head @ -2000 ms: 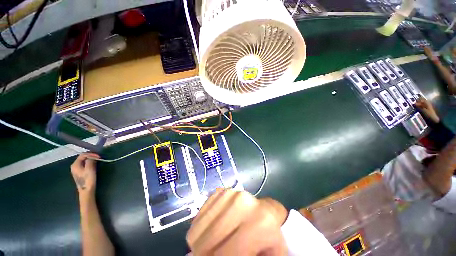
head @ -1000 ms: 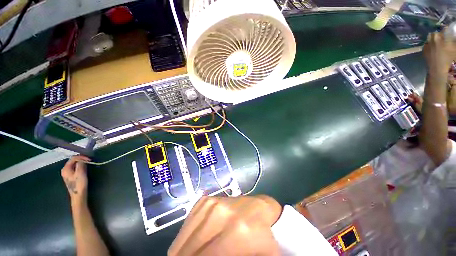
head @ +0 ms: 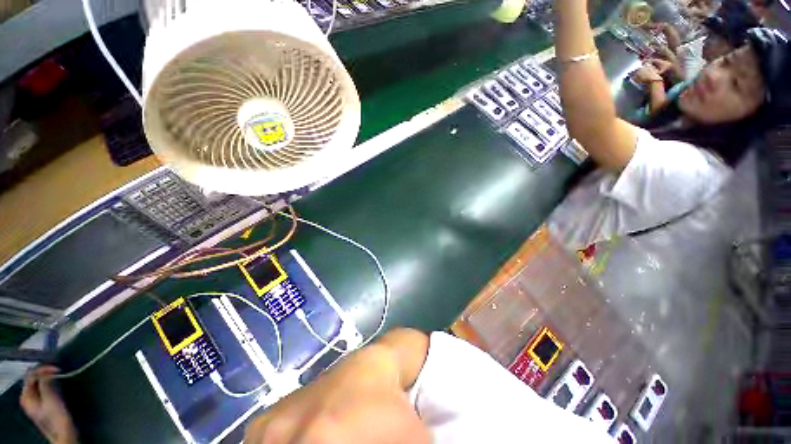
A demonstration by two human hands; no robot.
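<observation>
Two yellow-framed keypad phones lie face up on the blue test fixtures [head: 247, 381], one on the left plate [head: 187, 340] and one on the right plate [head: 272, 286]. A white cable [head: 379, 269] loops over the fixtures, with plugs at the phones' lower ends. My left hand [head: 48, 406] is at the lower left edge, partly cut off, its fingertips closed on the white cable. My right hand [head: 347, 403] is large and blurred at the bottom centre, fingers curled in front of the fixtures' near edge. What is inside it is hidden.
A fan [head: 251, 113] stands above the tester [head: 173, 204]. Orange-brown cables [head: 217, 260] run to the fixtures. A phone tray [head: 529, 108] lies farther along the belt. A person [head: 650, 178] sits at right. The brown surface [head: 512, 299] holds a red keypad phone [head: 535, 355] and several white phones [head: 649, 401].
The view has swung right, so the fixtures, fan and tester sit farther left. More of the brown surface and the person at right now shows. Both phones remain on the fixtures.
</observation>
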